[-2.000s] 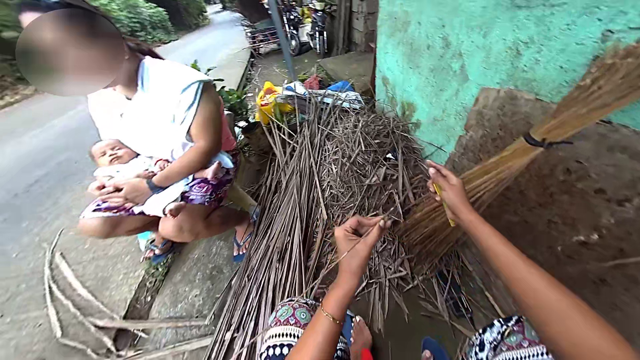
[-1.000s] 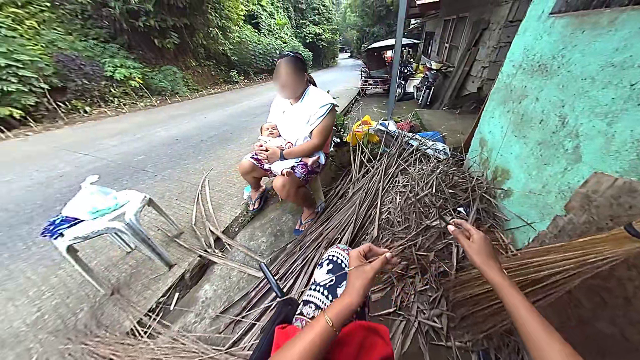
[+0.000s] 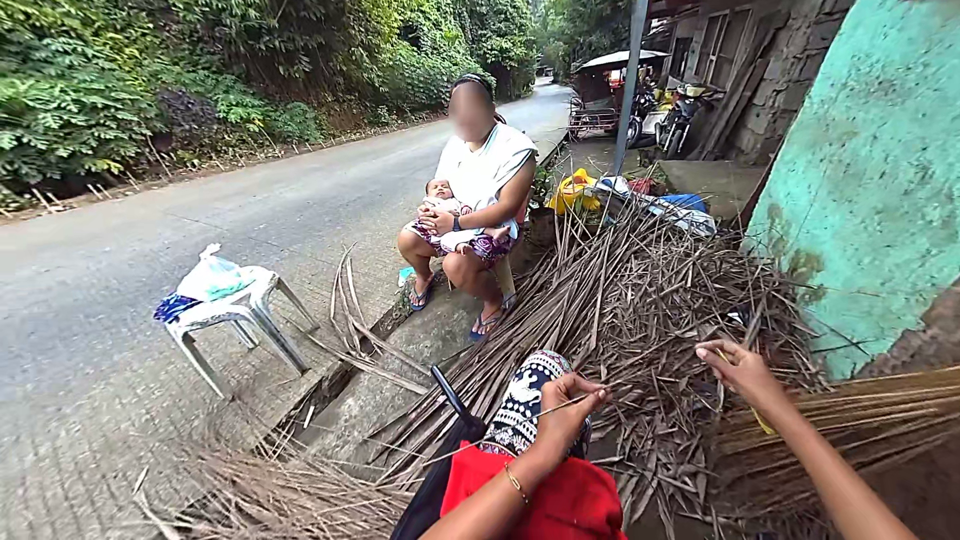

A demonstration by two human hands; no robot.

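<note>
My left hand (image 3: 568, 412), above my patterned trouser leg (image 3: 529, 394), pinches a thin leaf midrib (image 3: 551, 409) between thumb and fingers. To its right, my right hand (image 3: 739, 369) is closed on a slim yellow-handled tool (image 3: 762, 421), mostly hidden by the fingers; its blade cannot be made out. Below and between the hands spreads a heap of dry brown palm leaves (image 3: 660, 315). A bundle of tan midribs (image 3: 847, 442) lies under my right forearm. A red cloth (image 3: 532, 495) covers my lap.
A person (image 3: 484, 180) holding a baby (image 3: 442, 196) sits ahead, beside the leaf heap. A white plastic stool (image 3: 247, 300) with a bag stands on the road at left. More strips (image 3: 285, 495) lie at lower left. A turquoise wall (image 3: 877, 172) rises at right; parked motorcycles (image 3: 679, 120) stand behind.
The view has swung left and up since two seconds ago, bringing in the stool and more road. Both hands stay apart, the left still pinching a midrib.
</note>
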